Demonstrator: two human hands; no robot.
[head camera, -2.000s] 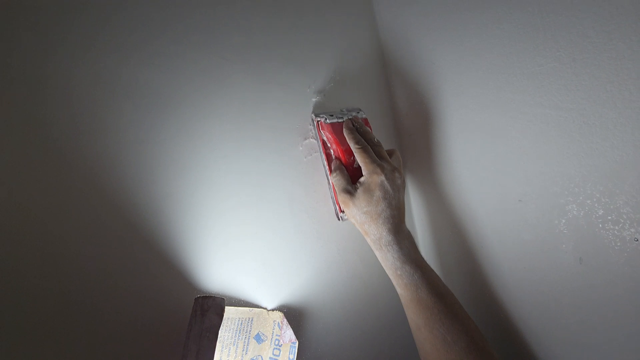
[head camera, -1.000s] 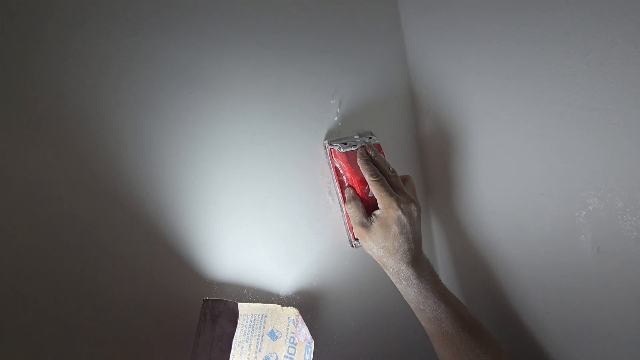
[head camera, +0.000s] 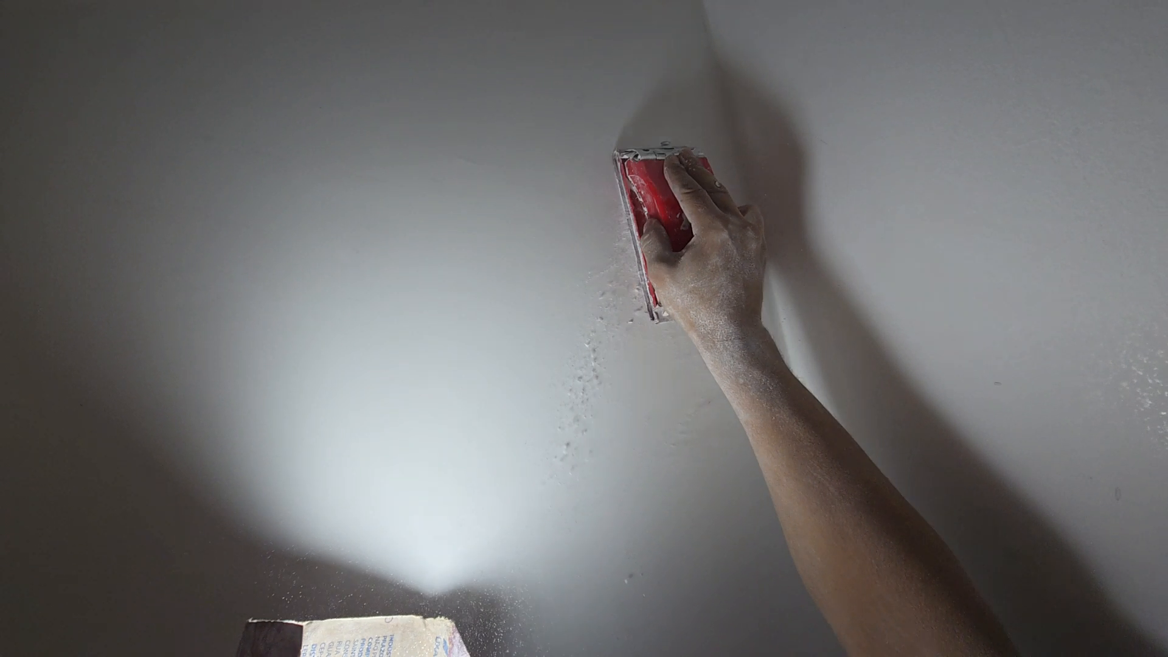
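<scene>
My right hand (head camera: 716, 251), coated in pale dust, grips a red hand sander (head camera: 659, 205) with its thumb on the left side and its fingers over the top. The sander lies against the wall (head camera: 392, 347), just left of the inside corner, and its upper edge is caked with whitish material. Below and left of it, crumbs and rough specks (head camera: 584, 388) mark the wall surface. Which sheet or pad faces the wall is hidden. My left hand is out of view.
At the bottom left a worn piece of printed paper or card (head camera: 374, 634), dark on one side, stands before a bright light glow. Fine dust floats above it. The adjoining wall (head camera: 985, 228) on the right carries the arm's shadow and some rough specks.
The red sander has shifted up along the wall in my right hand, baring specks below it that were not visible earlier. The printed paper sits lower in view.
</scene>
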